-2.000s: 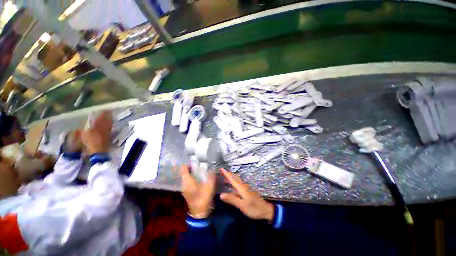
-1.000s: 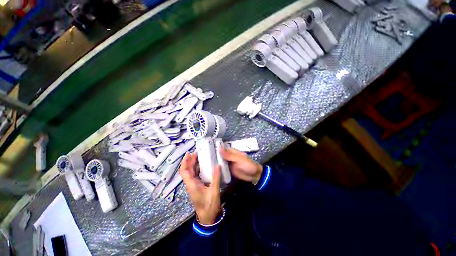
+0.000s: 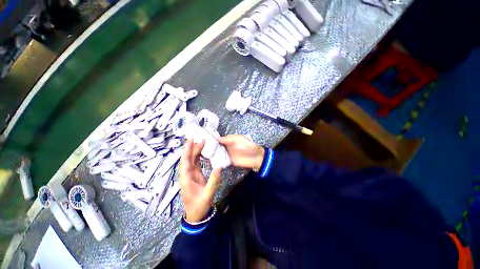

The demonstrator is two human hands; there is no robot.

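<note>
A white handheld fan (image 3: 212, 144) is held between my two bare hands in front of the pile, its head pointing up and away from me. A second round head shows close beside it, so there may be two fans; the overlap hides which. My left hand (image 3: 197, 181) grips from the left with fingers and thumb around the handle. My right hand (image 3: 242, 152) holds the handle from the right, its fingertips partly hidden. A large heap of loose handle covers (image 3: 139, 147) lies just left of and behind my hands.
A row of fans (image 3: 268, 44) lies at the bench's back right. Several fans (image 3: 95, 218) lie at left near white paper (image 3: 54, 252). A dark rod (image 3: 279, 121) with a white lump (image 3: 238, 102) lies right of my hands. One fan (image 3: 25, 178) is on the green conveyor (image 3: 105, 73).
My view has turned right and the bench has shifted in the picture. My hands, first low over the bench, now hold the fan tilted by the pile. The fan lying by the pile no longer shows there.
</note>
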